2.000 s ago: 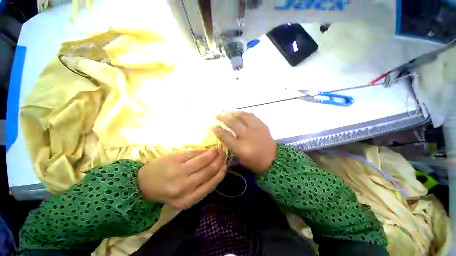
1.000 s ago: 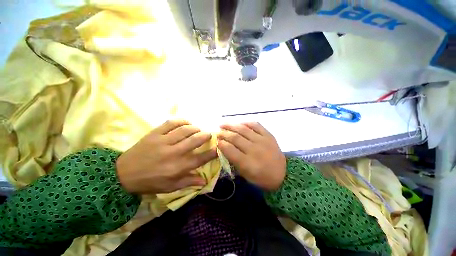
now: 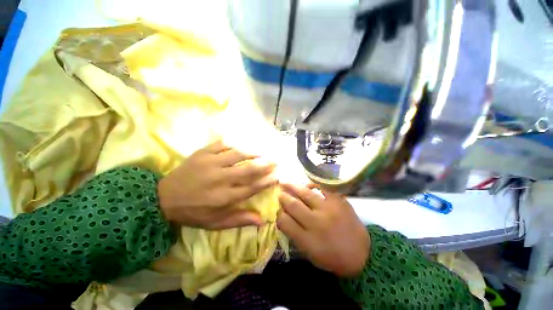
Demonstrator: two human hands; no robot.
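Observation:
The pale yellow garment piece [image 3: 176, 97] lies heaped on the table at the left and runs under my hands, with gathered folds hanging over the front edge. My left hand [image 3: 215, 189] lies flat on the cloth with fingers together, pressing it near the bright spot. My right hand [image 3: 321, 227] holds the cloth's right edge at its fingertips, beside my left fingertips. The sewing machine head [image 3: 339, 66] looms large above my hands. Its chrome guard [image 3: 449, 91] hides part of the table. Needle and presser foot cannot be made out in the glare.
Blue-handled thread snips [image 3: 432, 203] lie on the white table [image 3: 394, 221] to the right of my right hand, partly behind the chrome guard. More yellow cloth [image 3: 464, 266] hangs below the table at the right. A bright green item [image 3: 494, 298] shows at lower right.
The view has moved closer to the machine head, and its chrome guard now fills the upper right. The phone is no longer visible. More gathered cloth shows below my left hand.

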